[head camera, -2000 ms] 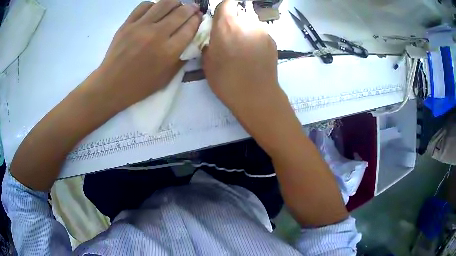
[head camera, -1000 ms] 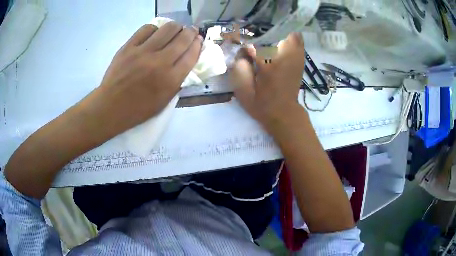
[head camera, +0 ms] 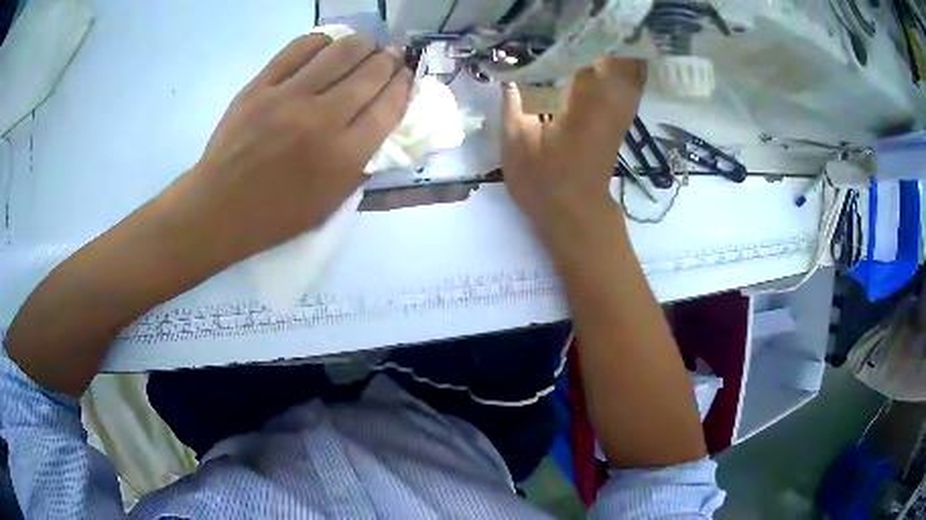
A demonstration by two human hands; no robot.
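Observation:
A cream-white fabric workpiece (head camera: 432, 127) lies bunched at the needle area of the sewing machine (head camera: 569, 41). My left hand (head camera: 305, 137) lies over the workpiece with its fingers together, pressing it from the left; a flat cream part (head camera: 300, 264) extends below the wrist. My right hand (head camera: 569, 132) is right of the needle area, off the fabric, thumb and fingers apart; its fingertips are partly hidden behind the machine head. I see nothing in it. The presser foot (head camera: 442, 59) is just beyond the fabric.
Dark thread snips (head camera: 711, 157) and another pair (head camera: 650, 152) lie right of my right hand. A printed ruler (head camera: 467, 295) runs along the table's front. A flat cream piece (head camera: 46, 61) lies far left. A dark red bin (head camera: 716, 325) and a white bin (head camera: 787, 355) stand below right.
The machine head has come into view as the view shifted. My right hand has moved right, away from the fabric and needle area. My left hand stays on the workpiece.

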